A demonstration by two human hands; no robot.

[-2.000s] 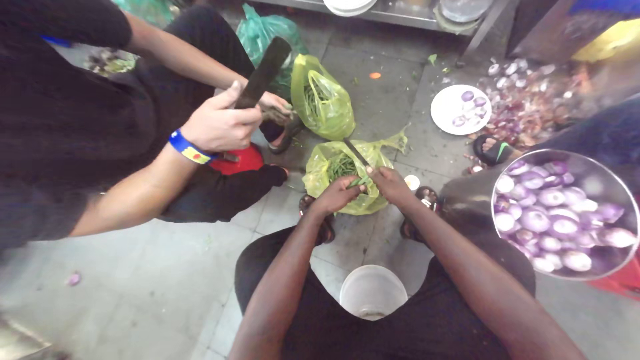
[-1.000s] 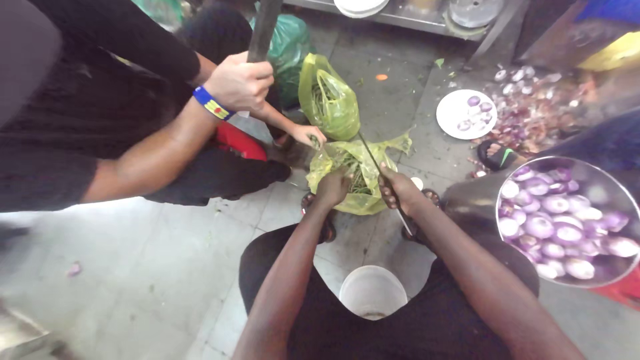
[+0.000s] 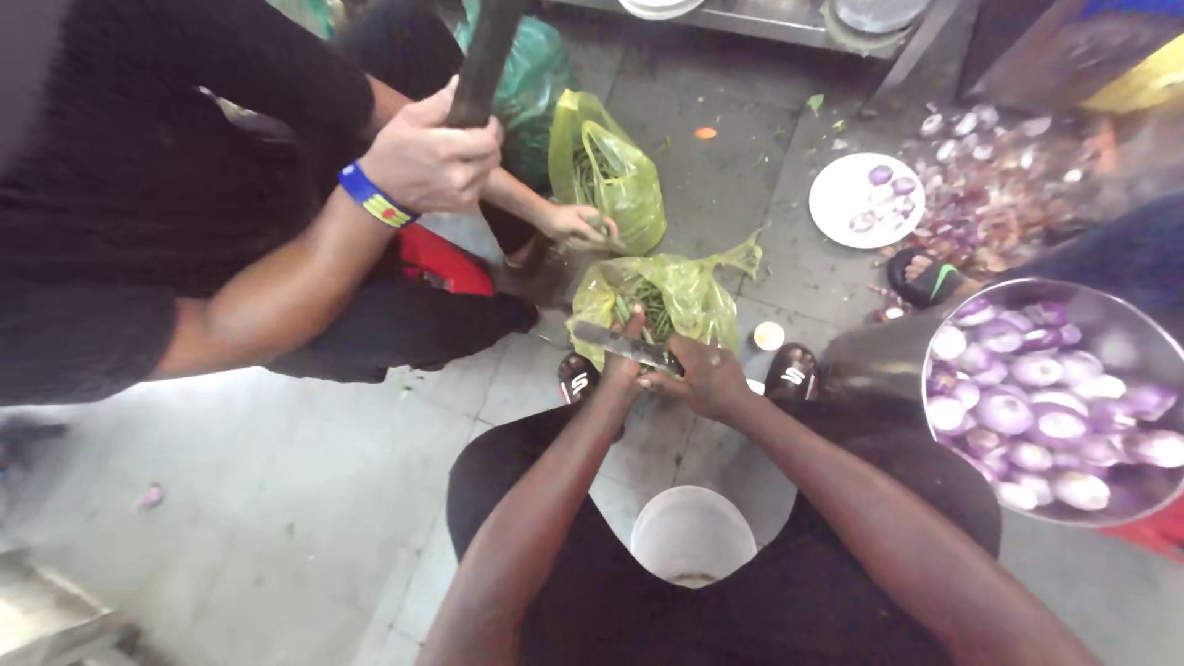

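My right hand [image 3: 708, 375] grips the handle end of a knife [image 3: 615, 344], whose blade points left across my left hand [image 3: 632, 347]. Both hands are close together at the near edge of an open yellow plastic bag [image 3: 684, 277] of green beans [image 3: 655, 310]. The fingers of my left hand are partly behind the blade, with some green beans beside them; whether they hold any cannot be made out. A white plastic bucket [image 3: 694, 532] stands between my knees.
A co-worker's hand [image 3: 435, 153] at left holds a dark blade [image 3: 486, 65]; the other hand is by a second yellow bag [image 3: 610, 176]. At right are a metal bowl of peeled onions [image 3: 930, 370], a white plate [image 3: 832, 199], onion peels [image 3: 990, 199] and a sandaled foot [image 3: 925, 277].
My left hand has come up out of the yellow bag. The knife, earlier pointing up and away, now lies across my left hand. The co-worker's far hand has moved back from my bag.
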